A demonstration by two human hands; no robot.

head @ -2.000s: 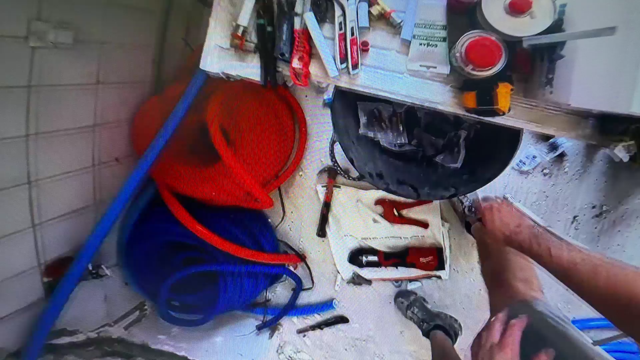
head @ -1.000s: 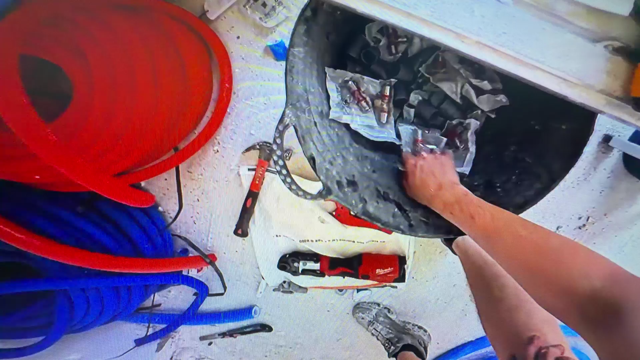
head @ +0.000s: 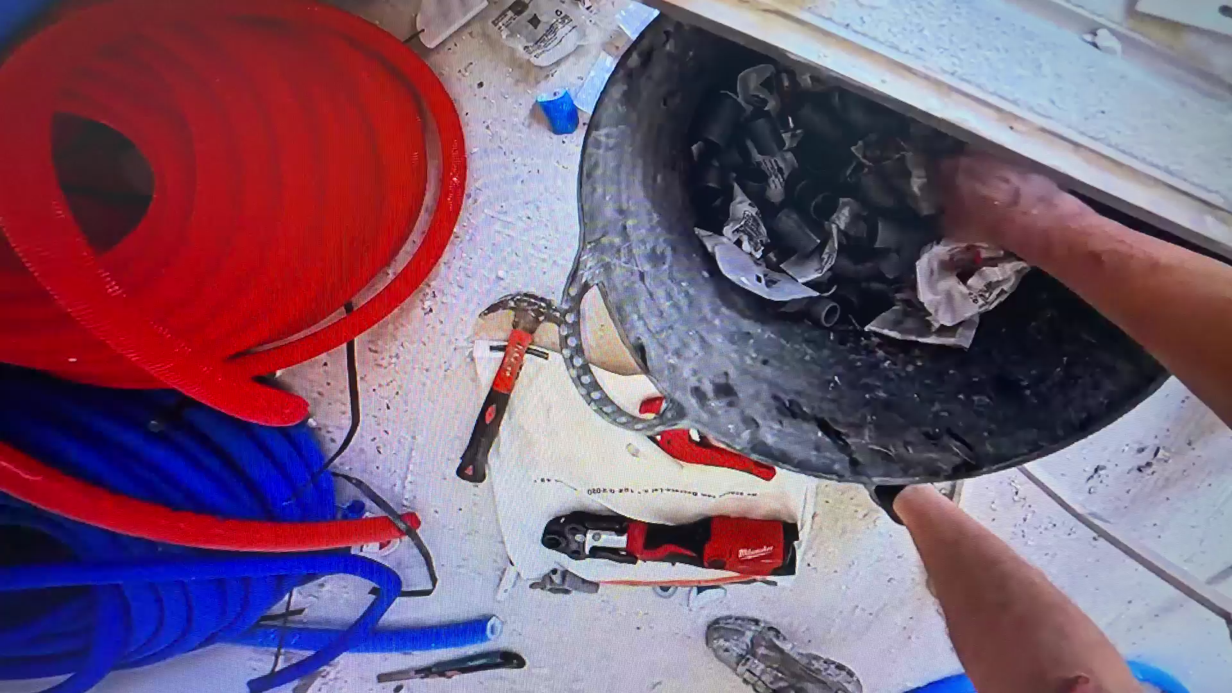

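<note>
A large black tub (head: 654, 250) stands partly under a work surface, holding many dark tubular pieces (head: 794, 231) and crumpled clear plastic bags (head: 962, 279). My right hand (head: 996, 197) reaches in among them at the upper right; its fingers are blurred and partly hidden, so its hold cannot be told. At the tub's lower rim, my left hand (head: 910, 502) grips the edge, with the fingers hidden behind it. Below the tub, a red and black Milwaukee press tool (head: 674, 545) lies on a white bag (head: 577, 452), near a partly covered red tool (head: 717, 454). A claw hammer (head: 500, 390) lies left of them.
Coils of red corrugated pipe (head: 289, 192) and blue corrugated pipe (head: 183, 462) fill the left. A utility knife (head: 452, 666) lies below, left of a shoe (head: 780, 654). The work surface's edge (head: 943, 111) overhangs the tub. A blue piece (head: 558, 112) lies above.
My right hand has moved from the bags near the tub's lower rim deeper in, toward its upper right. The bags lie differently among the dark pieces. The view has come much closer to the tub.
</note>
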